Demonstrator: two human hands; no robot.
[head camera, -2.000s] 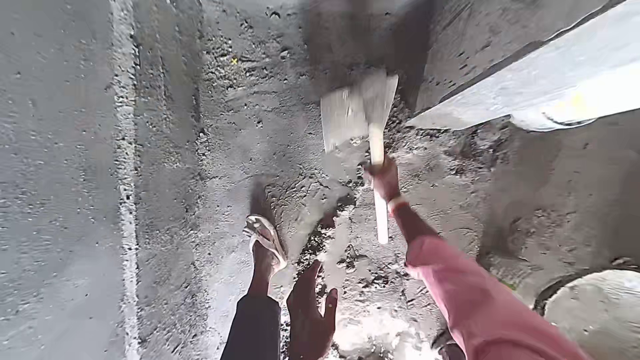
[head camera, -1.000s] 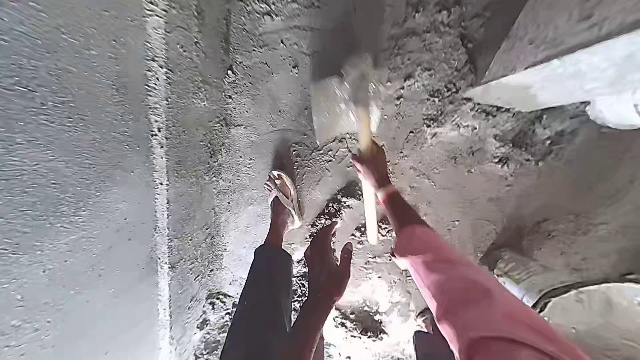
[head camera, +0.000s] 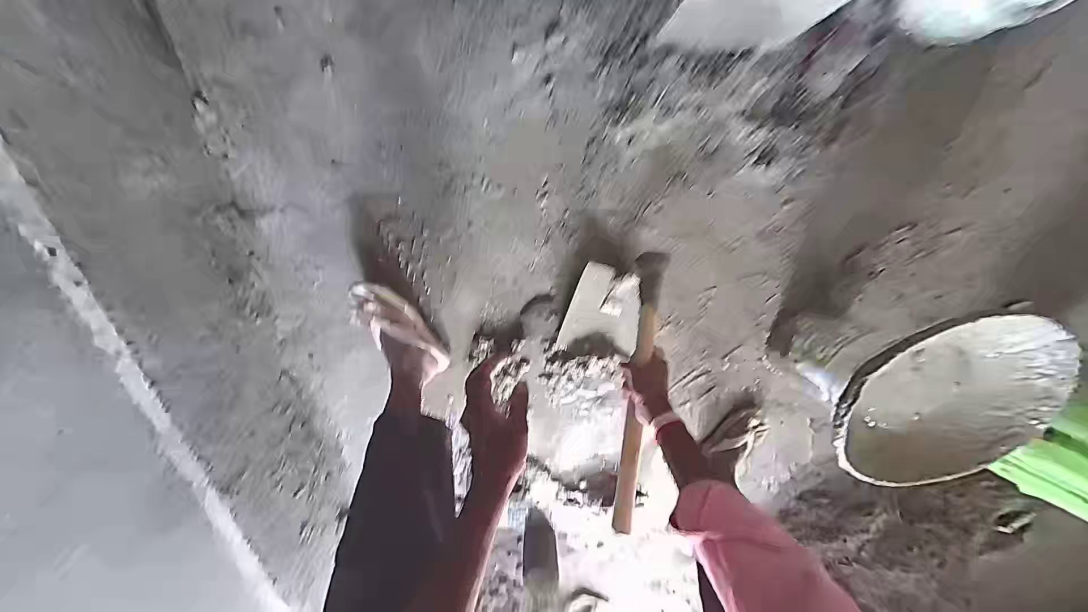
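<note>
My right hand (head camera: 648, 384), below a pink sleeve, grips the wooden handle of a hoe (head camera: 630, 463) close to its head. The broad metal blade (head camera: 602, 313) lies to the left of the handle, its lower edge at a heap of loose wet mortar or soil (head camera: 582, 378). My left hand (head camera: 497, 416) is low beside that heap, fingers spread and curved, with a clump of the grey material at the fingertips; whether it is held is not clear. The two hands are apart, the left hand left of the blade.
A sandaled foot (head camera: 395, 327) stands at left, another (head camera: 735, 429) just right of the handle. A round pan of greyish liquid or wet mix (head camera: 960, 399) is at right, beside a bright green object (head camera: 1050, 463). A pale line (head camera: 110, 336) crosses the rough ground at left. A pale slab (head camera: 748, 21) is at the top.
My right hand has drawn the hoe back toward my feet, and the blade is now beside my left hand at the heap. The view has shifted, bringing the round pan further in.
</note>
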